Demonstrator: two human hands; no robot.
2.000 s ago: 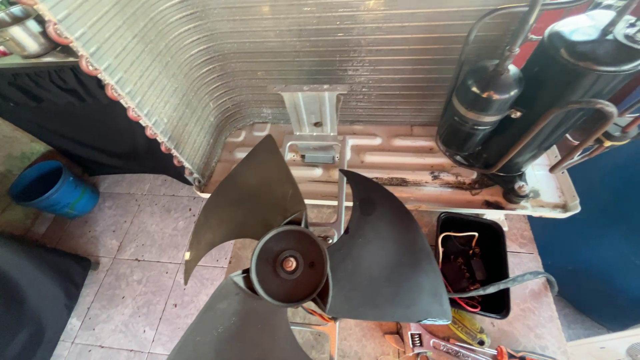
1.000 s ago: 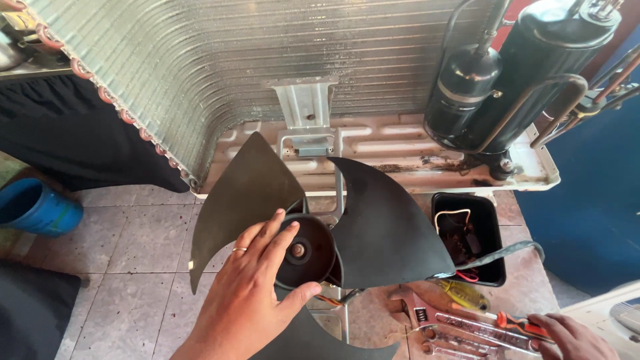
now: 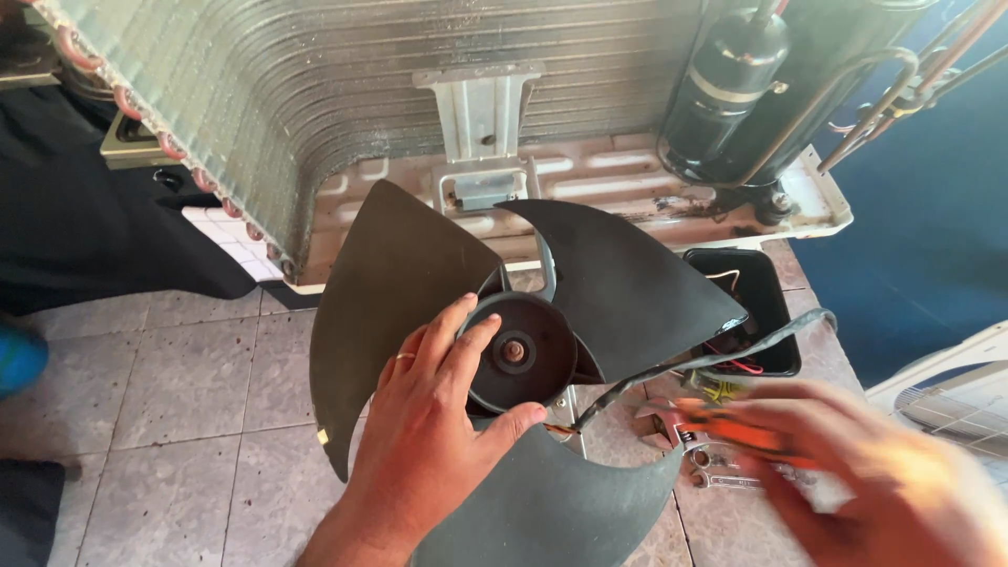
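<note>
A black three-blade fan (image 3: 614, 276) of an air-conditioner outdoor unit lies over a metal motor bracket, with a shaft end (image 3: 514, 351) at its hub's centre. My left hand (image 3: 441, 386) rests on the hub's left rim, fingers and thumb spread around it, a ring on one finger. To the right, my right hand (image 3: 858, 457), blurred, grips an orange-handled tool (image 3: 748, 433); its kind cannot be told. Beneath and beside that hand lie an adjustable wrench (image 3: 661, 417) and combination wrenches (image 3: 728, 479) on the tiles. A grey sleeved cable (image 3: 756, 346) runs rightward from below the hub.
Behind the fan stand a finned condenser coil (image 3: 378, 79), the unit's base pan (image 3: 614, 177) and a black compressor (image 3: 819, 102) with copper pipes. A black plastic bin (image 3: 780, 315) with wires sits right of the fan. A white louvred panel (image 3: 969, 394) leans at far right; a blue bucket (image 3: 20, 358) is far left.
My left hand, absent two seconds ago, came onto the hub and remains there. My right hand has lifted the orange-handled tool from among the wrenches and moved left toward the fan.
</note>
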